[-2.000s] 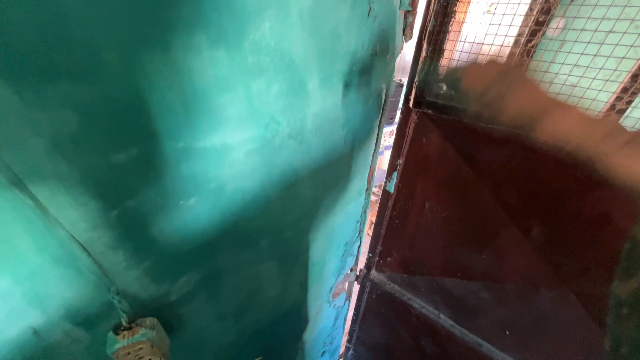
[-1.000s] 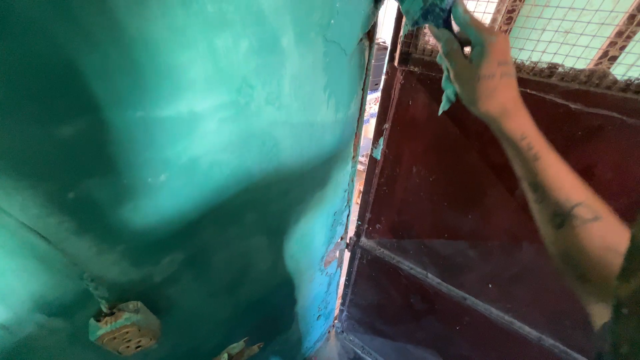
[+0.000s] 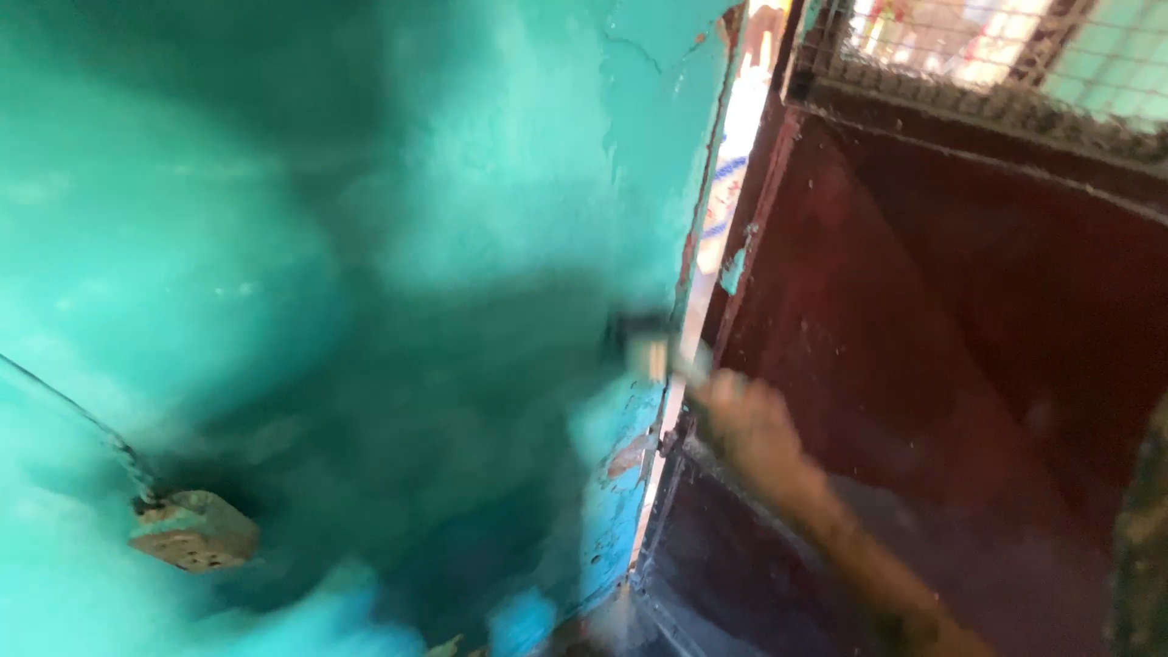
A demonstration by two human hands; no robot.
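Observation:
My right hand (image 3: 753, 415), blurred by motion, is closed around the handle of a paintbrush (image 3: 650, 351). The brush's dark bristle end meets or nearly meets the right edge of the turquoise wall (image 3: 493, 228), beside the narrow bright gap at the door. My forearm reaches up from the lower right across the dark red metal door (image 3: 912, 301). Lower on the wall's edge is a bare light blue strip (image 3: 611, 520) with a chipped patch. My left hand does not show.
A paint-smeared electrical socket box (image 3: 194, 531) is on the wall at lower left, with a cable (image 3: 68, 401) running up to the left. Wire mesh (image 3: 967, 55) fills the door's upper opening. A latch piece (image 3: 671, 443) sits at the door's edge.
My right hand has come down from the top of the door by the mesh to the middle of the wall's right edge. It was blurred near the mesh two seconds ago.

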